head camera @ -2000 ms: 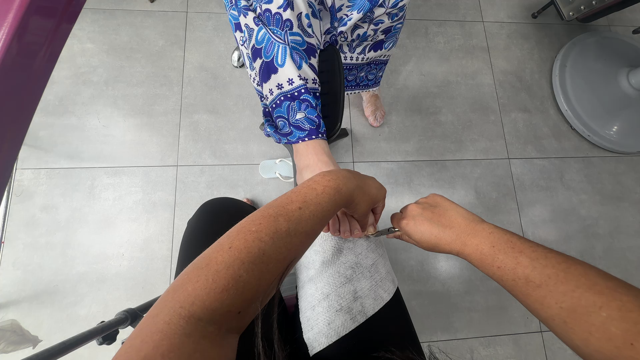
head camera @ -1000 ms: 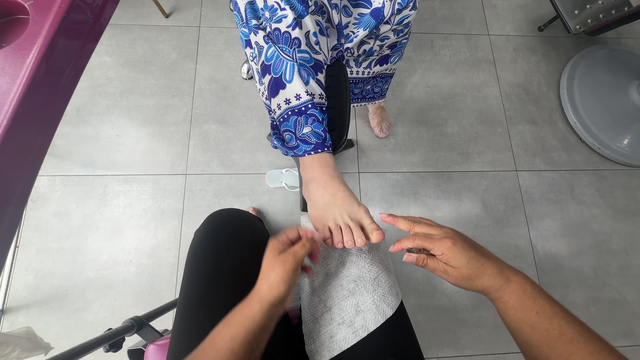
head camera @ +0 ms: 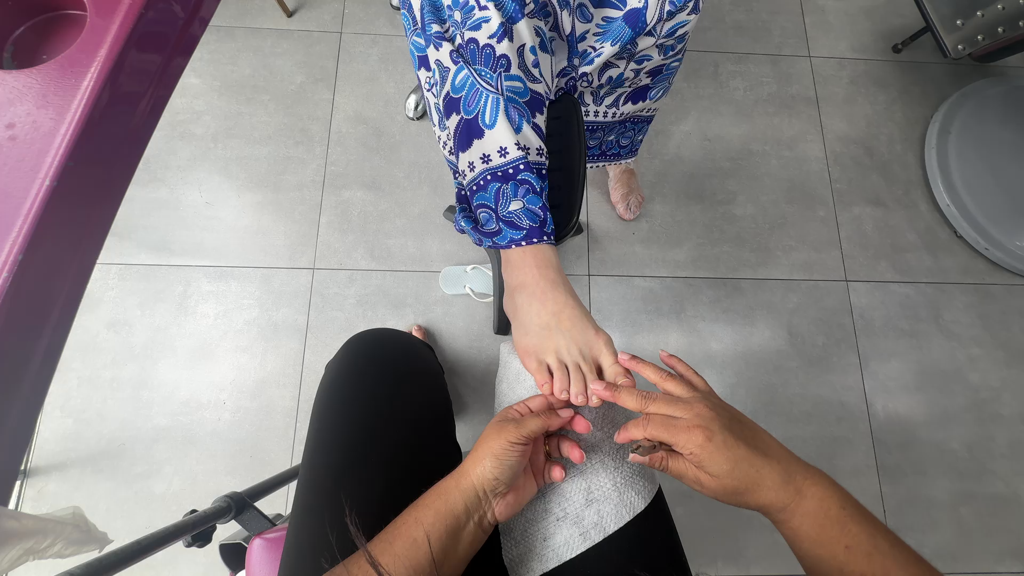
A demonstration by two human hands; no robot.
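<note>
A person's bare foot (head camera: pixel 558 328) rests on a white textured towel (head camera: pixel 588 488) over my lap. My left hand (head camera: pixel 538 444) is palm up just below the small toes, its fingers loosely curled and holding nothing that shows; whether it touches them is unclear. At the big-toe side, my right hand (head camera: pixel 676 416) has its upper fingers spread, with fingertips against the big toe and beside the neighbouring toe. A small metal tool (head camera: pixel 645 448) is held between its lower fingers and thumb, mostly hidden by the hand.
Black legrest (head camera: pixel 566 168) under the person's leg in patterned trousers (head camera: pixel 496 96). The other foot (head camera: pixel 626 192) is on the tiled floor, a flip-flop (head camera: pixel 466 280) left of the leg. Pink basin unit (head camera: pixel 72 144) at left, black bar (head camera: pixel 184 524) lower left, grey round base (head camera: pixel 980 176) at right.
Two seconds ago both hands were together at the toes, the right with the metal tool. They parted, uncovering the foot; since one second ago the left has come back in toward the toes.
</note>
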